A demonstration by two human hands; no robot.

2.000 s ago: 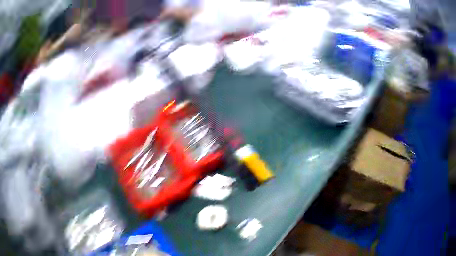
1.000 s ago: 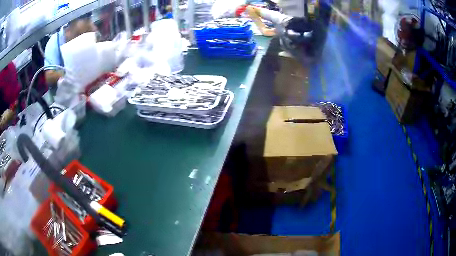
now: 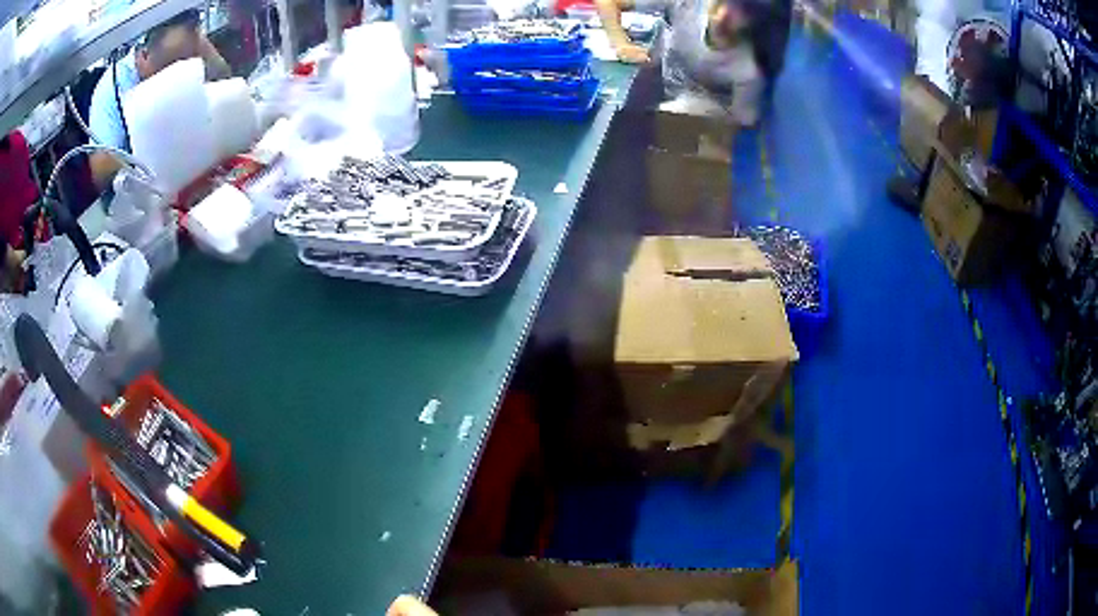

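Note:
A bit of a hand (image 3: pixel 409 605) shows at the bottom edge by the bench edge. It is cut off, and I cannot tell which of my hands it is or whether it holds anything. Two red bins (image 3: pixel 219 487) with loose silver metal parts (image 3: pixel 175 448) stand at the lower left. A black flexible arm (image 3: pixel 114 439) with a yellow and black end (image 3: pixel 211 521) crosses over them. White trays (image 3: pixel 316 255) stacked and heaped with metal parts stand further back on the green bench (image 3: pixel 325 349).
Blue trays (image 3: pixel 524 106) of parts are stacked at the back. Clear bags and boxes line the left. A brown carton (image 3: pixel 698 319) and a blue bin (image 3: pixel 809 315) stand on the blue floor (image 3: pixel 891 397). Another open carton (image 3: pixel 771 586) is below. People show at the back.
The blurred view of the bench has swung right to the aisle and steadied. Since the last earlier frame, things have shifted slightly left in view, and a bit of a hand has appeared at the bottom.

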